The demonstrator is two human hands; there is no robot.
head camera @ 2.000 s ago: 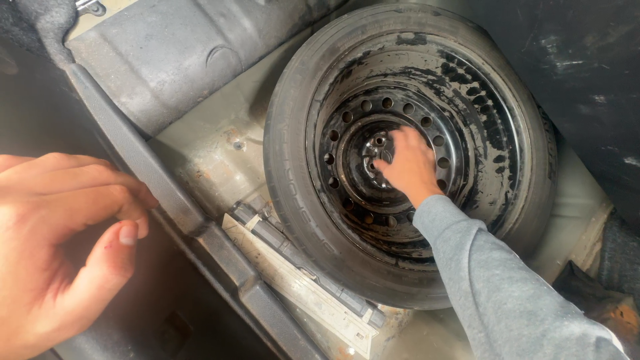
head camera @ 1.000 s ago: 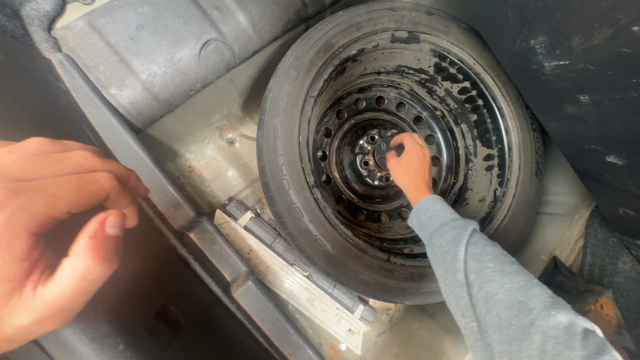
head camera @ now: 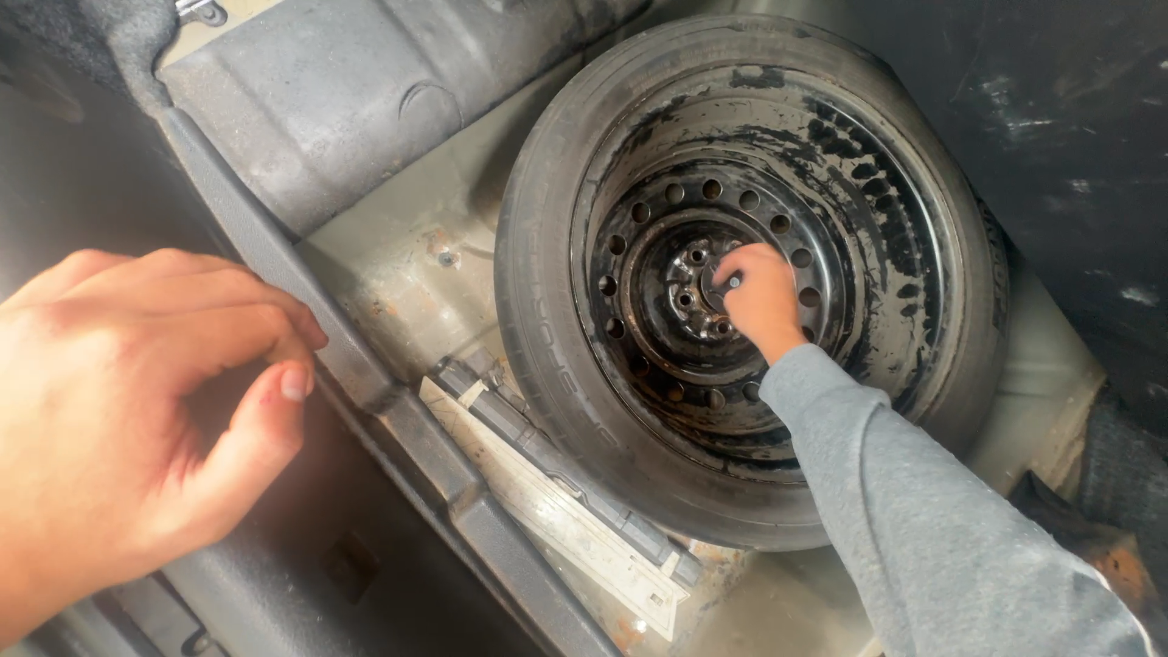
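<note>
A spare wheel, its black steel rim dirty and worn inside a rubber tire, lies in the floor of a car's trunk. At the rim's hub, my right hand has its fingers curled around a small dark bolt or threaded rod whose tip shows; the rest is behind my fingers. Lug holes show beside my fingertips. My left hand hovers at the left over the trunk's edge, fingers bent and apart from the thumb, with nothing seen in it.
Black plastic trim runs diagonally between my left hand and the wheel. A long dark plastic piece and a pale strip lie beside the tire. A grey molded panel is at the upper left, and dark lining at the upper right.
My right hand stays at the hub, but its fingers have changed from spread over the center to curled in. My left hand keeps about the same pose.
</note>
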